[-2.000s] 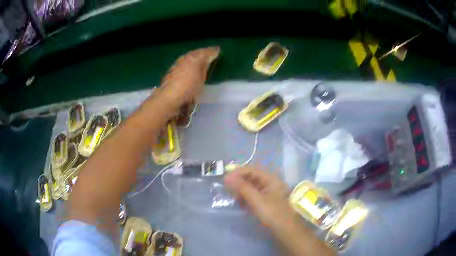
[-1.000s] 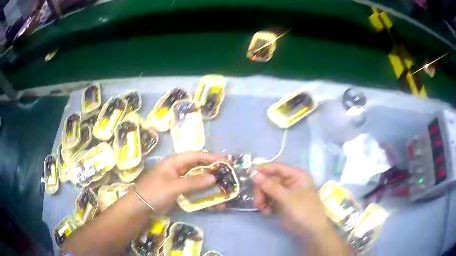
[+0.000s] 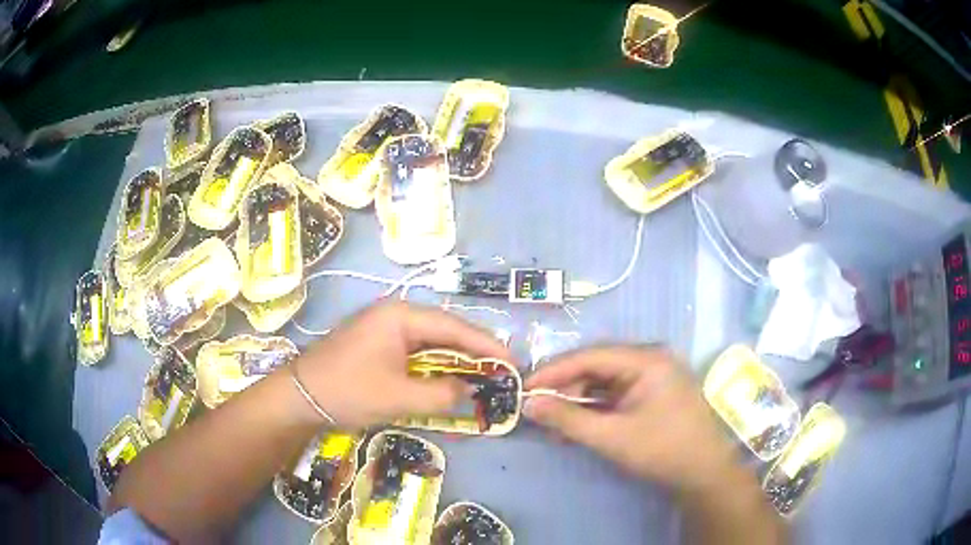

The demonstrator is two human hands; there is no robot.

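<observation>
My left hand [image 3: 383, 362] holds a cream half-shell unit [image 3: 494, 396] with a dark circuit board at its right end. My right hand [image 3: 618, 399] pinches a thin white cable [image 3: 562, 396] at that end of the shell. The plug tip is hidden by my fingers, so I cannot tell whether it is inserted. The USB meter [image 3: 536, 285] lies beyond my hands with its display lit and white cables at both ends. One white cable [image 3: 636, 256] runs from it toward another half-shell unit [image 3: 660, 170] at the back right.
Many half-shell units [image 3: 272, 240] are piled at left, and more lie near the front [image 3: 396, 484]. Two lie at right [image 3: 751, 399]. A white tissue [image 3: 806, 303], a power supply [image 3: 926, 325] with red digits and a round metallic container [image 3: 801, 165] stand right. A green conveyor [image 3: 426, 43] carries one unit.
My left hand reached the far side, then came back with a unit. My right hand now holds the white cable at the unit's end, nearer me than the meter. The view has shifted.
</observation>
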